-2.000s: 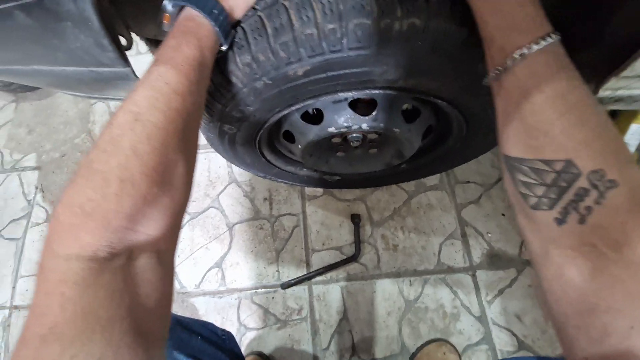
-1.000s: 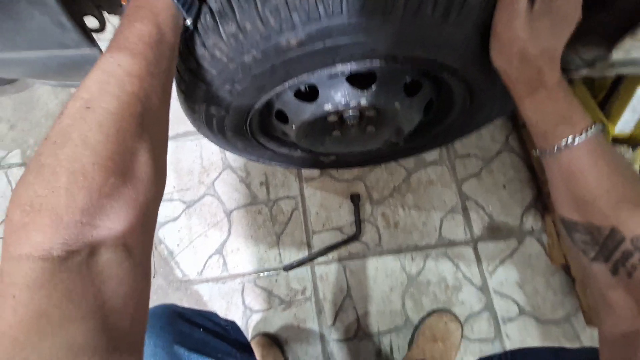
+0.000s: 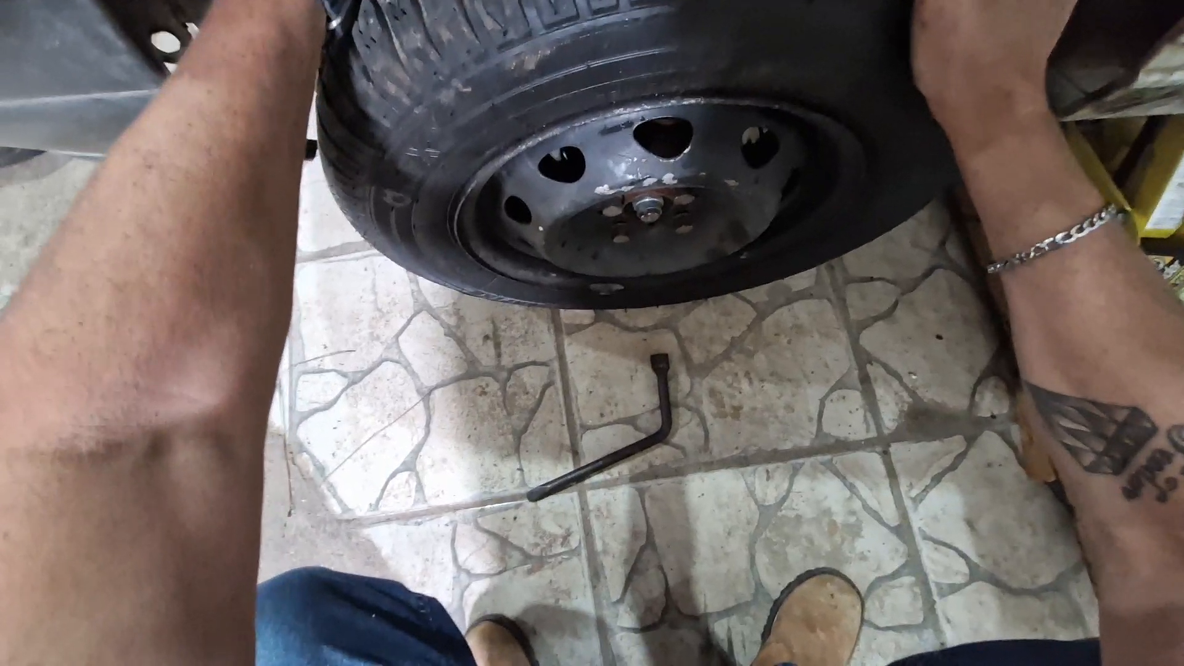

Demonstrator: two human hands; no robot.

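A car wheel stands ahead of me, its black rubber tyre (image 3: 416,185) around a dark steel rim (image 3: 592,222). At the rim's middle a hub nut (image 3: 647,209) shows among several holes. My right hand (image 3: 994,46) is against the tyre's right side, its fingers cut off by the top edge or hidden. My left arm reaches to the tyre's upper left, and that hand is out of the frame. Below the wheel an L-shaped lug wrench (image 3: 662,416) lies on the tiled floor, touched by neither hand.
Grey car bodywork (image 3: 74,83) is at the upper left. At the right edge stands a yellow object (image 3: 1101,166) beside more bodywork. My boots (image 3: 814,615) rest on the stone-patterned tiles (image 3: 388,388) near the bottom.
My right hand has come into view at the tyre's right side; two seconds ago only that forearm showed. The wrench lies unmoved on the floor.
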